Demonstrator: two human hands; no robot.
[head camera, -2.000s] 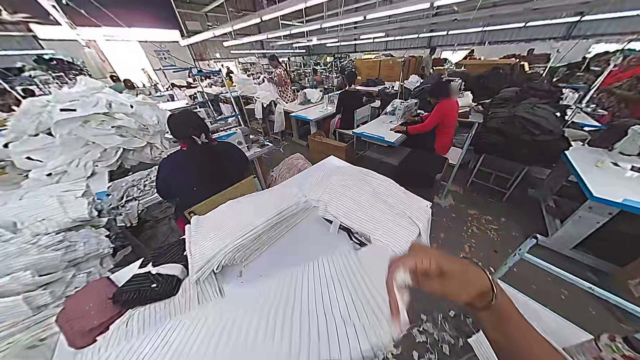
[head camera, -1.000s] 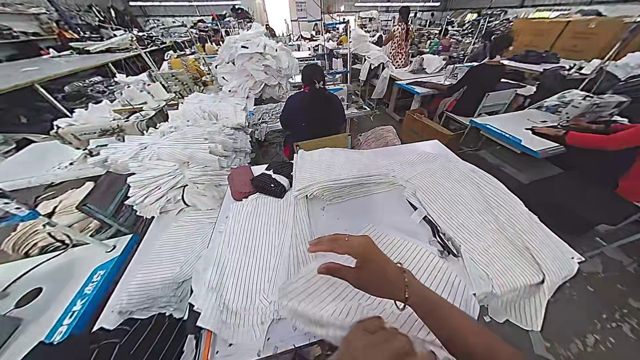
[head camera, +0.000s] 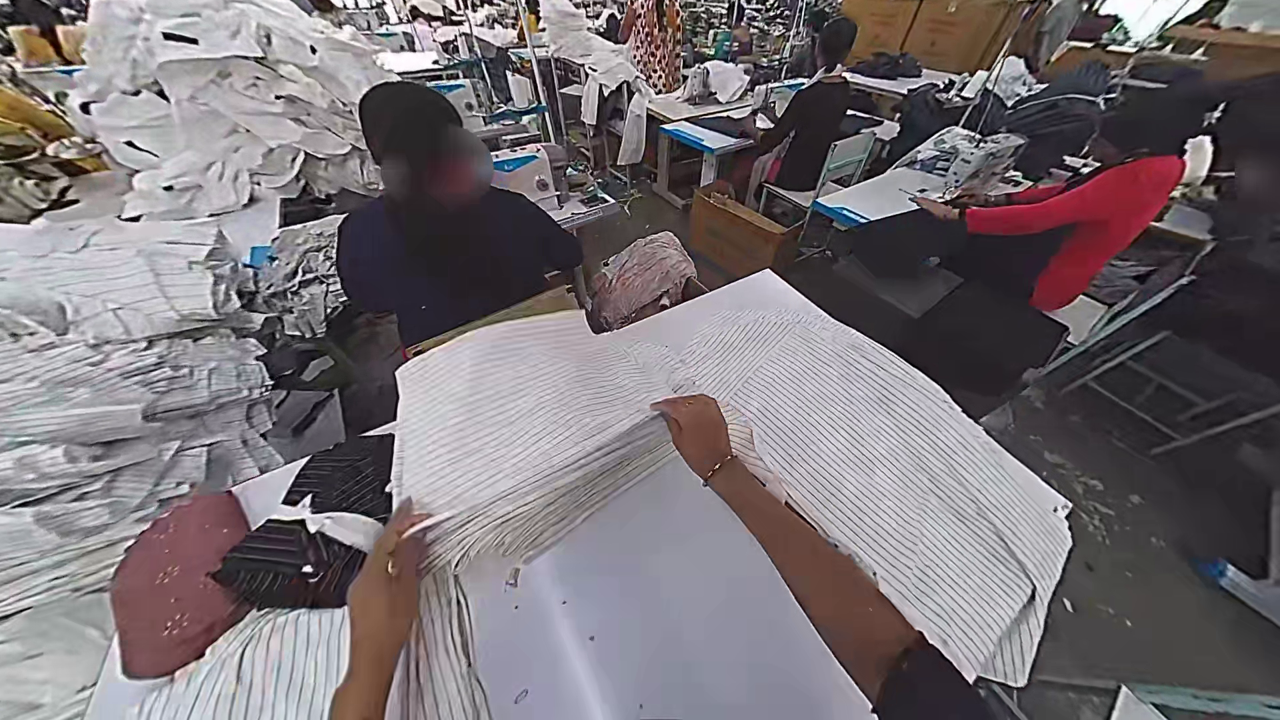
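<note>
A thick stack of white pinstriped fabric pieces (head camera: 530, 400) lies across the far left of the white table (head camera: 640, 600). My left hand (head camera: 385, 585) grips the near left corner of its upper layer, thumb on top. On the stack's near edge, my right hand (head camera: 693, 432) pinches the cloth between thumb and fingers. Another striped stack (head camera: 860, 430) spreads over the table's right side, beyond my right forearm. More striped cloth (head camera: 270, 665) hangs at the near left. Beside it lie a maroon cloth (head camera: 175, 585) and dark striped cloth (head camera: 290, 560).
A person in dark clothes (head camera: 450, 250) sits just past the table. Tall piles of white garments (head camera: 230, 100) and striped pieces (head camera: 120, 420) rise at left. A person in red (head camera: 1090, 225) sits at a sewing machine (head camera: 970, 160). A cardboard box (head camera: 740, 235) stands on the floor.
A second ago both hands were close together over striped cloth at the near side; now they are apart, on the edge of the far left stack. Bare tabletop shows where that cloth lay. The view has turned.
</note>
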